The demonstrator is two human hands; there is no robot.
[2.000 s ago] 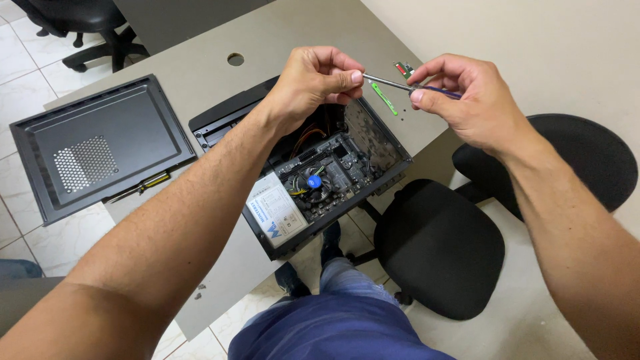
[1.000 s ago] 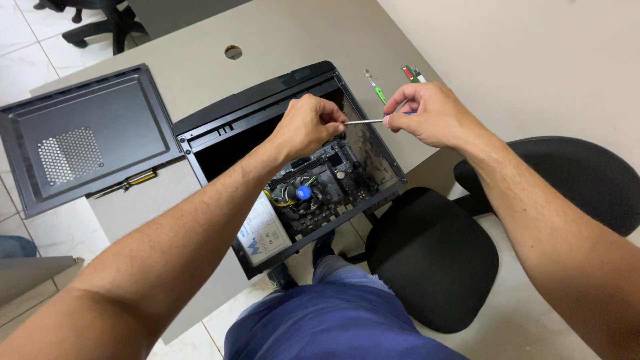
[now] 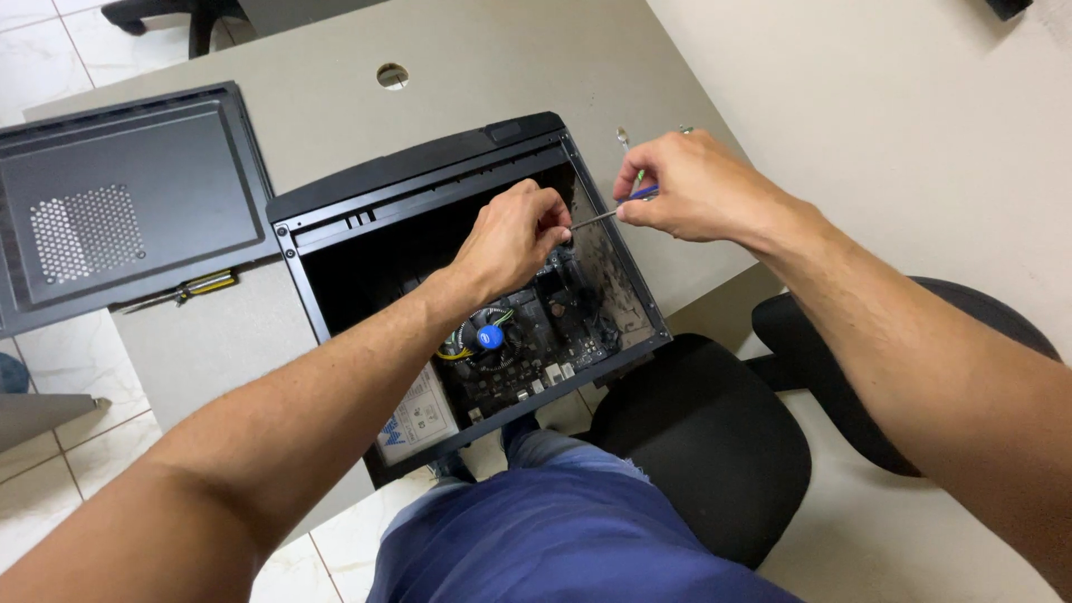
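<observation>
My right hand (image 3: 691,188) grips the blue handle of a thin screwdriver (image 3: 595,220) above the right edge of an open computer case (image 3: 419,197). Over the case interior, my left hand (image 3: 519,239) pinches the far end of the metal shaft between thumb and fingers; the tip is hidden there. Inside the case lie a motherboard (image 3: 536,322) and a CPU cooler fan with a blue hub (image 3: 490,337). A power supply with a white label (image 3: 419,414) fills the near left corner.
A black side panel (image 3: 159,209) with a perforated patch lies left on the desk (image 3: 469,59), a yellow-and-black screwdriver (image 3: 205,283) by its near edge. Behind my right hand is a small tool (image 3: 622,136), partly hidden. Black chairs (image 3: 703,444) stand near the desk's right side.
Both hands, with the screwdriver between them, have come lower over the right side of the case, which shows larger beyond the change in frame size. The left hand still pinches the shaft.
</observation>
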